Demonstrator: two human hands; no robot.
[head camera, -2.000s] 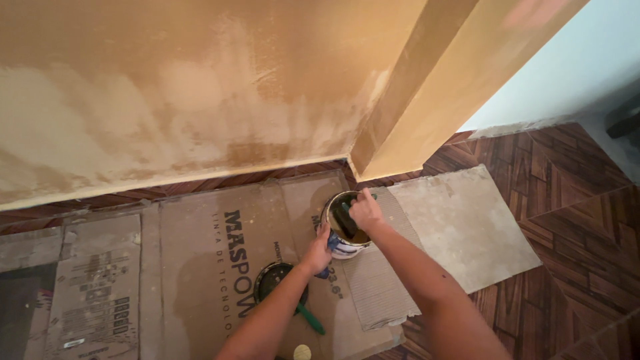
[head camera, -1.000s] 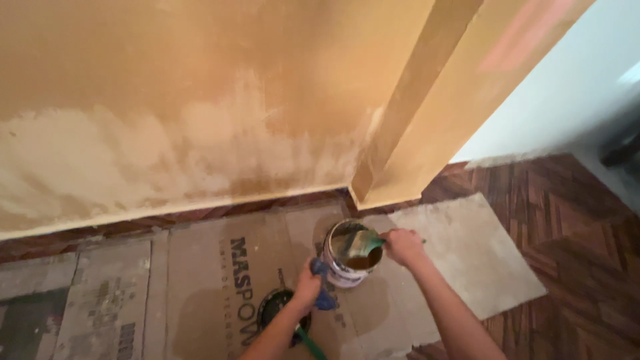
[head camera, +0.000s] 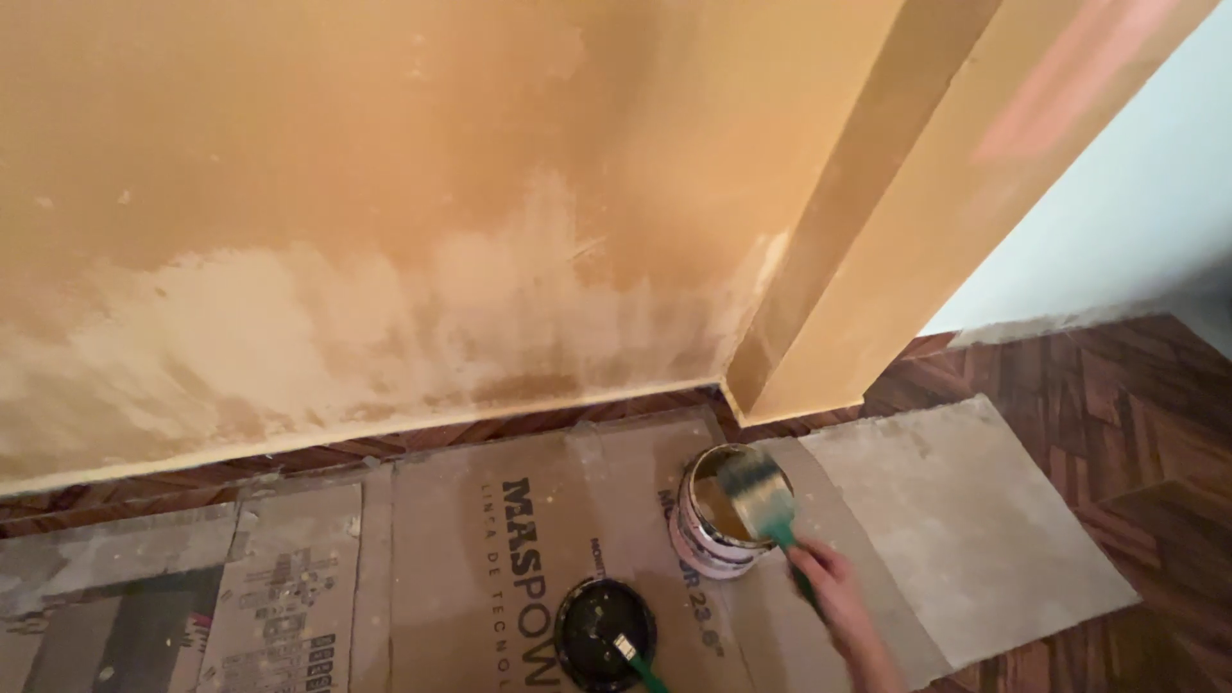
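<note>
My right hand (head camera: 830, 584) is closed around the green handle of a wide paintbrush (head camera: 762, 496), whose bristles lie over the mouth of an open paint can (head camera: 717, 553). Yellowish-brown liquid shows inside the can. To the can's lower left, a smaller brush with a green handle (head camera: 639, 664) rests on a round black lid or shallow dish (head camera: 580, 630). My left hand is out of view.
Flattened cardboard (head camera: 443, 577) with printing covers the wood parquet floor (head camera: 1107, 433) along the patchy yellow-orange wall (head camera: 433, 192). A wall corner or pillar (head camera: 866, 289) juts out behind the can. A pale board or sheet (head camera: 972, 539) lies to the right.
My left hand, at the can's side in both earlier frames, has left the view. The wide brush, earlier down in the can, is now raised over its rim in my right hand.
</note>
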